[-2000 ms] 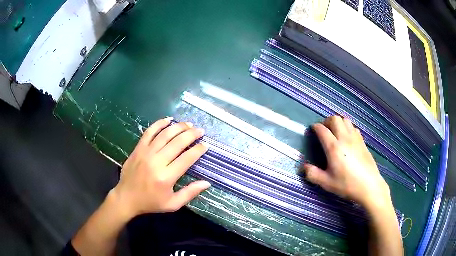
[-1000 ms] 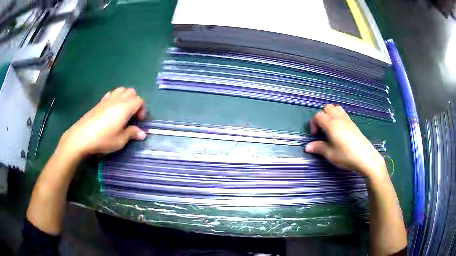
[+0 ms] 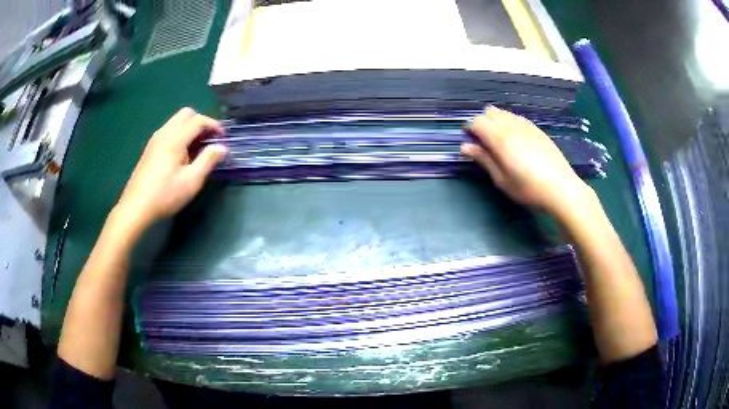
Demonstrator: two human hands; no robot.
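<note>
My left hand [image 3: 180,156] pinches the left end of one or more thin component tubes [image 3: 344,148] with thumb and fingers. My right hand [image 3: 515,156] pinches them toward the right end. The held tubes lie over or just above the far group of purple tubes; the exact gap is blurred. A wide flat bundle of blue-purple tubes [image 3: 360,307] lies on the green mat nearer to me, below both hands, touched by neither. The number of held tubes cannot be told.
A thick stack of white-faced frames [image 3: 392,52] stands behind the far tubes. A bright blue-purple length [image 3: 639,176] lies along the right edge, with grey ribbed stock [image 3: 695,264] beyond. A white machine [image 3: 28,216] is at left, a pale perforated panel [image 3: 180,28] at the back left.
Both hands have moved away from me, carrying the held tubes from the middle of the mat to the far tube group. The camera view has also turned and shifted.
</note>
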